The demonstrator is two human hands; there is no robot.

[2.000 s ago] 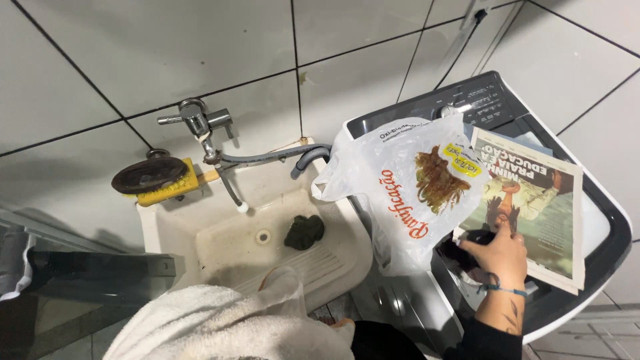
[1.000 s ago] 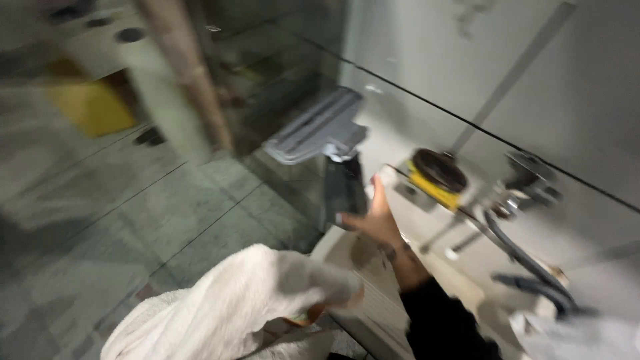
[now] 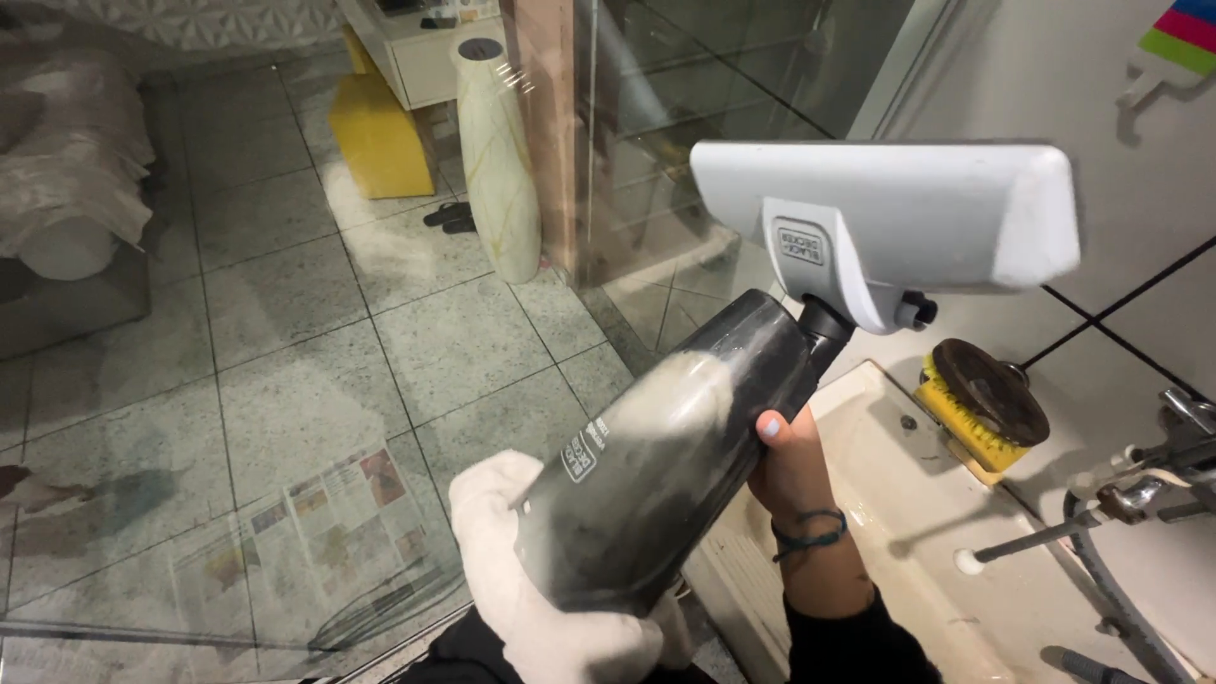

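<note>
A Black+Decker appliance with a dark translucent body (image 3: 655,465) and a wide grey head (image 3: 883,214) is held up at a tilt in the middle of the view. Around the upper part of its body, on the right side, is my right hand (image 3: 784,446), with the thumb showing and a cord bracelet at the wrist. A white towel (image 3: 560,608) wraps the lower left end of the body. My left hand is hidden, and whether it lies under the towel cannot be told.
On the right is a laundry sink (image 3: 879,446) with a wooden scrub brush (image 3: 988,394) on a yellow sponge (image 3: 969,432) at its rim, beside a metal tap (image 3: 1130,494) and hoses. A glass pane stands at the left; through it show floor tiles, a tall vase (image 3: 499,161) and a yellow stool (image 3: 380,138).
The view has swung left from the washing machine. My right hand, earlier on the newspaper and then reaching by the sink, now holds the appliance, which is raised against the towel.
</note>
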